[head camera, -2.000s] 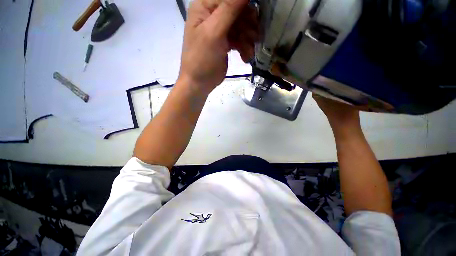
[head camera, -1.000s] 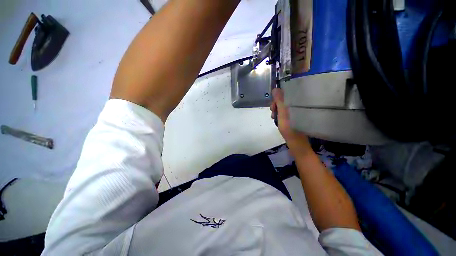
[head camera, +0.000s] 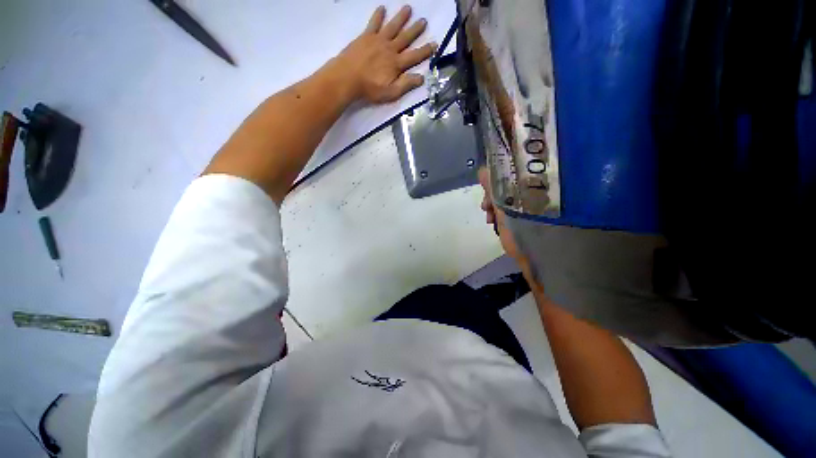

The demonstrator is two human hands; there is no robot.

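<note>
The cutting machine's blue and grey motor body (head camera: 604, 125), marked 7001, fills the upper right. Its metal base plate (head camera: 438, 152) shows at the dark cut edge of the fabric lay (head camera: 349, 148), which lies under a white paper marker (head camera: 179, 116). My left hand (head camera: 389, 61) lies palm down on the paper with fingers spread, just left of the knife standard, and holds nothing. My right hand (head camera: 489, 199) is mostly hidden by the motor; its curled fingers show at the motor's lower left edge, gripping the machine. The handle is hidden.
A dark iron (head camera: 52, 156) with a brown handle, a green-handled tool (head camera: 50, 243) and a patterned bar (head camera: 61, 323) lie at the left. A dark shears blade (head camera: 197, 31) points in from the top. A blue roll (head camera: 769, 385) is below right. Black cable hangs over the motor.
My left hand, at the machine and then out of view, now lies flat on the paper. The view has shifted; the tools appear farther left and lower. My right hand stays at the machine.
</note>
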